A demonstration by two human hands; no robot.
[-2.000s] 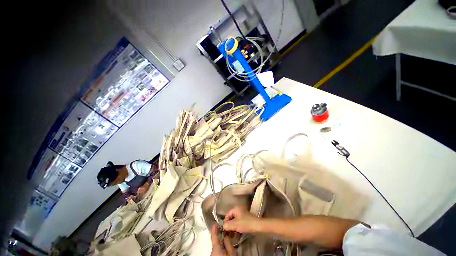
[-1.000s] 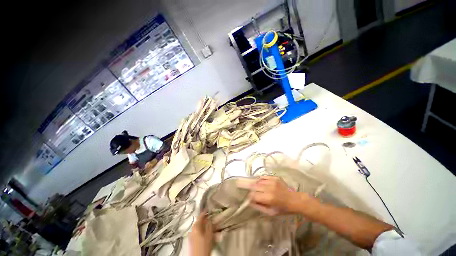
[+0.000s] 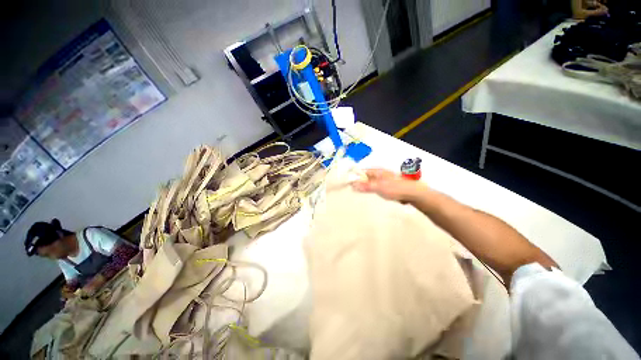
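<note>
A beige tote bag [image 3: 383, 271] is spread upright in front of me, its flat side facing me. My right hand [image 3: 385, 184] is at the bag's top edge and grips the cloth there, arm stretched forward. My left hand is not visible; it may be behind the bag or below the picture. The bag's lower part runs out of the bottom of the picture.
A pile of beige bags [image 3: 246, 190] lies left and centre. A blue stand [image 3: 320, 105] is at the far table edge. A red container [image 3: 411, 169] is beyond my forearm. A person [image 3: 81, 253] works at left. Another cloth-covered table [image 3: 520, 95] holds dark items.
The bag, earlier low and bunched between both hands, is now lifted and spread out. My right hand has moved forward and up. My left hand has gone out of sight. The view has shifted.
</note>
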